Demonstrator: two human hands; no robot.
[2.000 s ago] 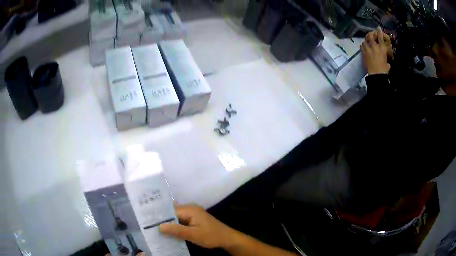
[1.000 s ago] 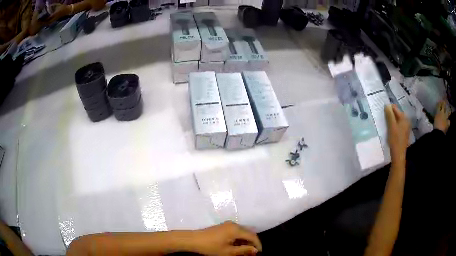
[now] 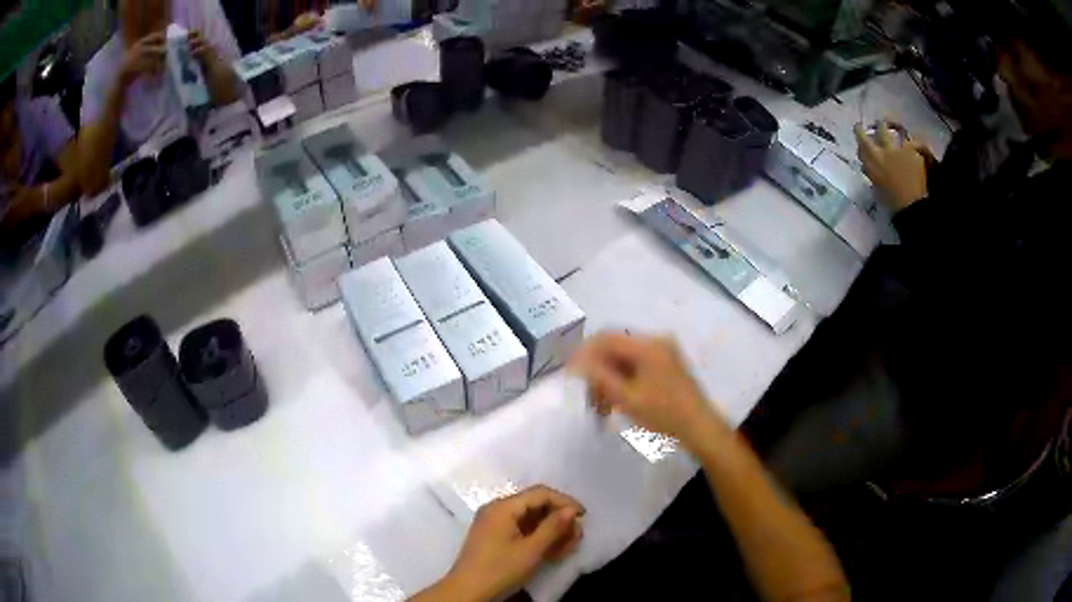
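Note:
My left hand (image 3: 517, 543) is loosely curled low over the table's near edge, with nothing visible in it. My right hand (image 3: 644, 382) is blurred, fingers bent down to the right of the carton row; whether it holds anything cannot be told. The small clips are hidden at its fingers. Three pale blue cartons (image 3: 491, 362) lie side by side in front of my hands. A flat carton blank (image 3: 711, 261) with white end flaps lies at right, apart from both hands.
Two-layer carton block (image 3: 315, 202) behind the row. Stacked black cup bases (image 3: 218, 370) at left; more bases (image 3: 719, 147) at back right. Another person's hand (image 3: 893, 165) beside more flat blanks (image 3: 823, 188) at right. White-covered table (image 3: 294, 506). People at far left.
The carton blank is out of my right hand and lies flat on the table. My right hand has moved left to the clips' place. The view has turned, showing more of the back left.

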